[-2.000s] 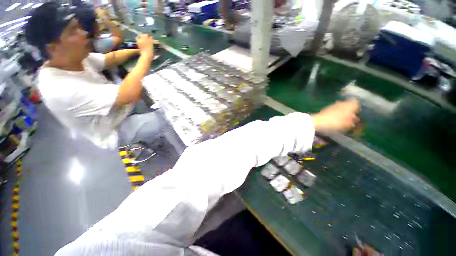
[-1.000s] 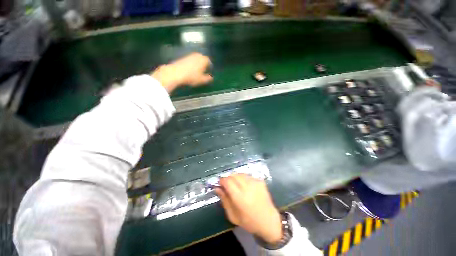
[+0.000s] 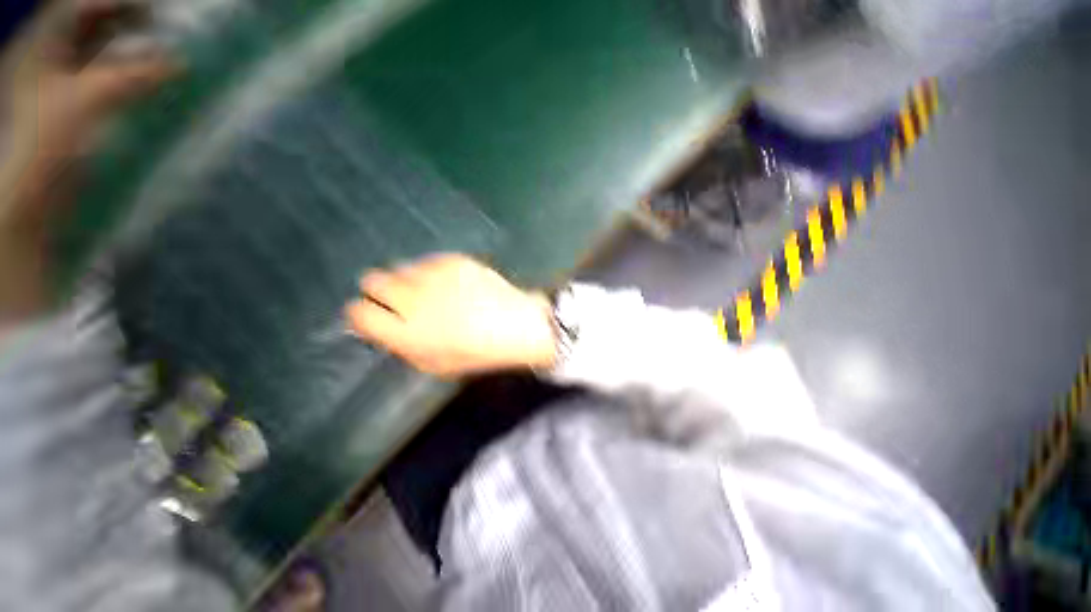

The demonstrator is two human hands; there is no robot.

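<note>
My right hand, with a metal-band watch at the wrist, is above the clear blister tray on the green bench. Its fingers are curled and blurred, and I cannot tell whether they hold a tool. My left hand is at the upper left edge over the green conveyor side, strongly blurred and partly cut off. What it holds, if anything, cannot be made out. Several silver-grey square parts with yellow bits sit in the tray at the lower left, beside my left sleeve.
A pale metal rail runs between the bench and the conveyor. A neighbouring person's pale sleeve shows at the upper right. A dark blue round thing and thin cables are beyond the bench edge. Yellow-black tape crosses the grey floor.
The view has turned and tilted, with more floor at the right. My left hand now shows at the upper left edge. My right hand is still over the tray. The grey parts show again at lower left.
</note>
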